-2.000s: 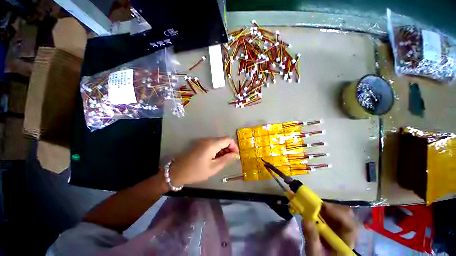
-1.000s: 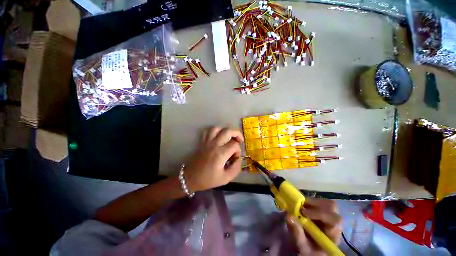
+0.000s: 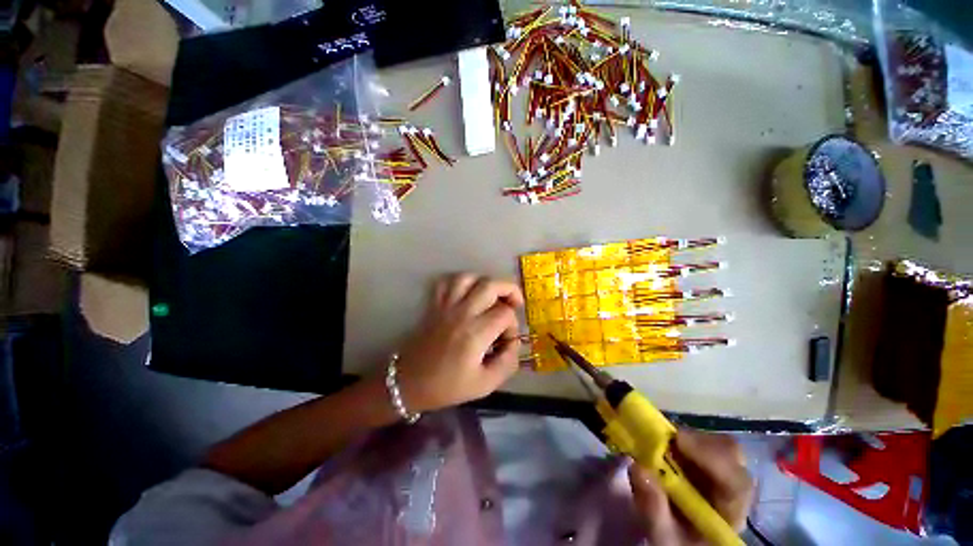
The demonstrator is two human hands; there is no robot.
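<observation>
The golden-yellow board panel (image 3: 597,304) lies flat on the mat, with several short leads with white plugs sticking out at its right side. My right hand (image 3: 694,485) holds the yellow soldering iron (image 3: 645,432); its dark tip is over the lower left part of the panel. My left hand (image 3: 464,336), with a beaded bracelet, is at the panel's left edge, fingers pinched on a short lead (image 3: 524,339) that is mostly hidden by the fingers.
A loose lead pile (image 3: 581,96) and a white strip (image 3: 477,101) lie beyond the panel. An open bag of leads (image 3: 256,171) is left, a round tin (image 3: 795,192) right, a small black block (image 3: 818,358) and a thick yellow stack (image 3: 953,363) at the right.
Over the two seconds my left hand has come to the panel's lower left edge. The iron tip moved to the lower left edge, then slightly back right. The whole view shifted a little.
</observation>
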